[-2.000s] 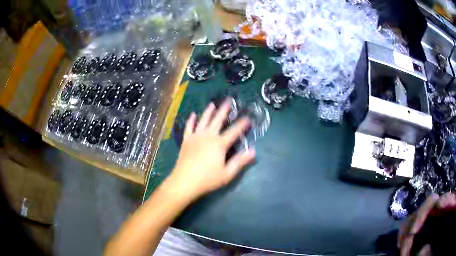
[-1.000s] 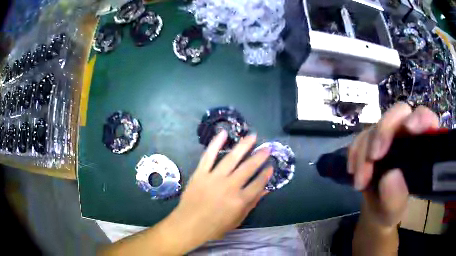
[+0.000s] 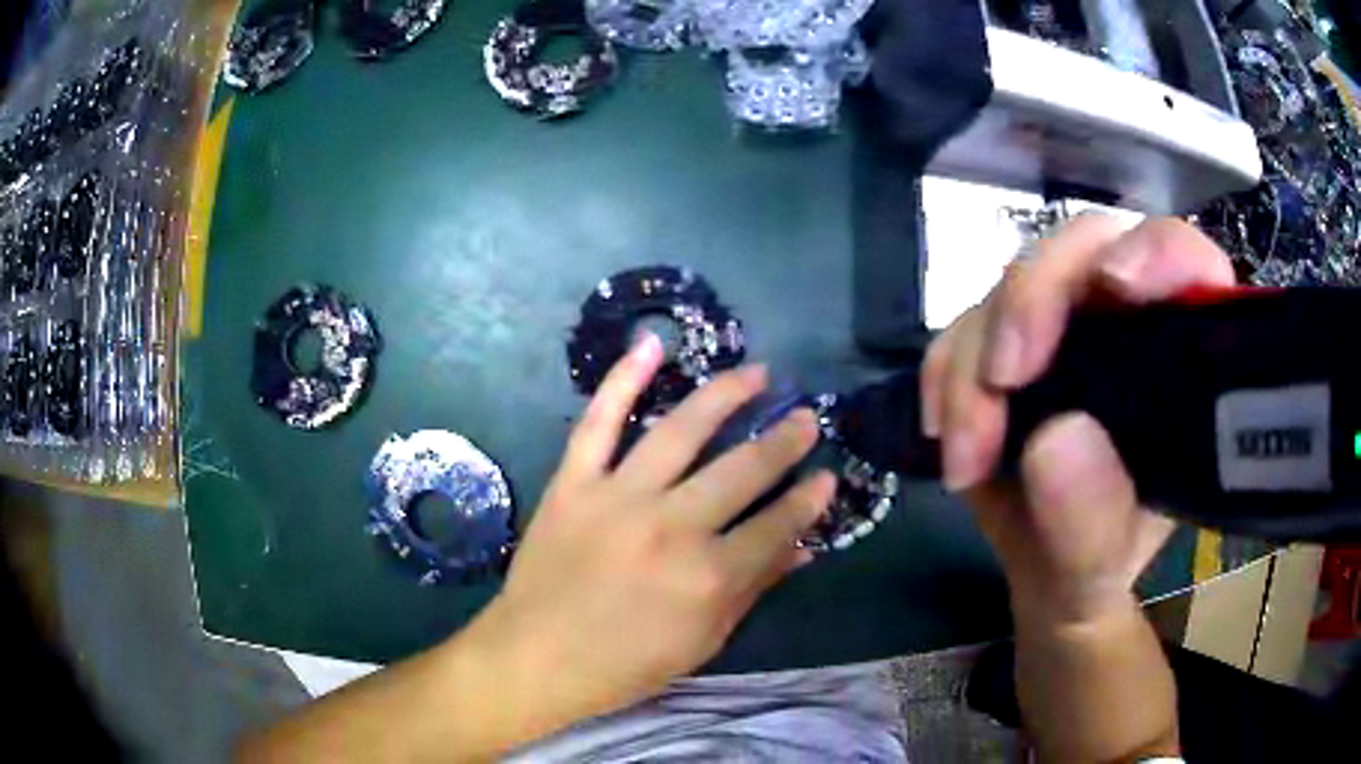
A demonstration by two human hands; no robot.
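Note:
My left hand (image 3: 634, 545) is spread flat with fingers apart. Its fingertips rest on a black ring board (image 3: 652, 340) and on the left edge of another ring board (image 3: 858, 508). My right hand (image 3: 1045, 403) grips a thick black electric screwdriver (image 3: 1194, 411) with a pale label and a green light. The screwdriver nose points left over the second board; its tip is hard to see, and whether it touches is unclear. A pale disc (image 3: 442, 505) and another ring board (image 3: 315, 357) lie to the left on the green mat.
The screw feeder (image 3: 1112, 112) stands behind my right hand. More ring boards (image 3: 549, 60) and clear plastic pieces (image 3: 784, 82) lie at the back. A blister tray (image 3: 127, 269) with dark rings is at the left, beside yellow tape (image 3: 205, 246). Dark ring assemblies (image 3: 1284, 149) are heaped at far right.
The screwdriver has moved left from beside the feeder to over the ring board at my left fingertips. Earlier, my left hand moved from farther back to these boards. The view has shifted slightly.

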